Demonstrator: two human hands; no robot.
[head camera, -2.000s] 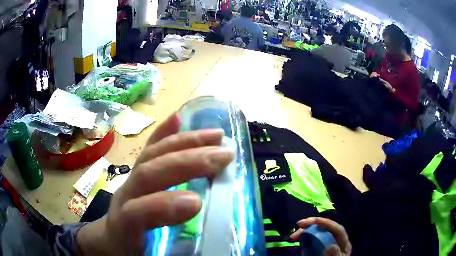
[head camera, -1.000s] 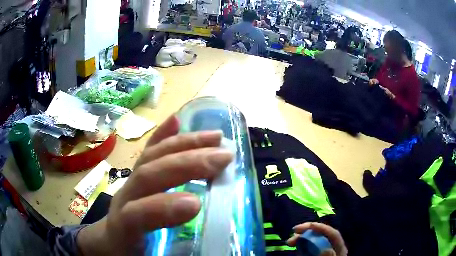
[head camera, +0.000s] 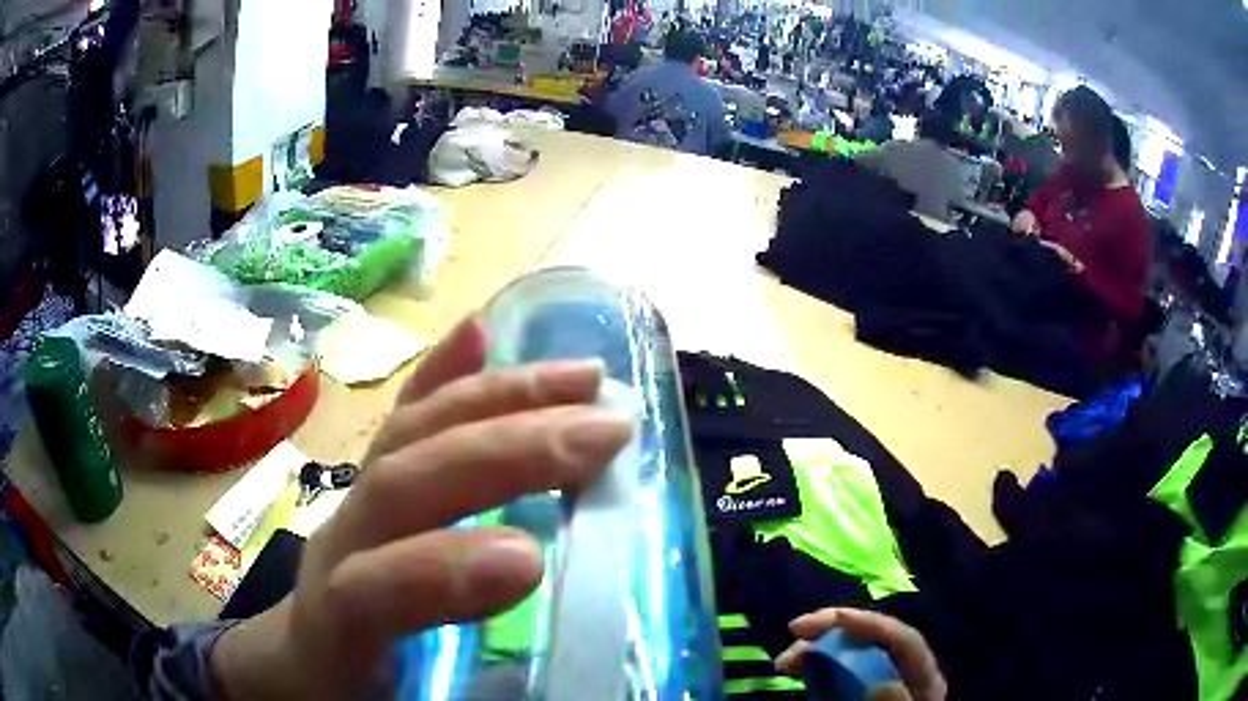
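A large clear blue water bottle is raised close to the camera, its rounded end up. My left hand is wrapped around it from the left, fingers across its front. My right hand, partly cut off by the lower edge, holds a small blue bottle cap between its fingers. Behind the bottle a black and neon-green top lies on the table, with a black logo panel showing a pale hat and lettering. The bottle's lower end is out of the picture.
At left on the pale table are a dark green bottle, a red tray with papers and bags, keys and a plastic-wrapped green bundle. A garment pile lies at right. Across the table, a person in red handles dark cloth.
My right hand with the cap has shifted slightly left. My left hand and the bottle stay almost where they were.
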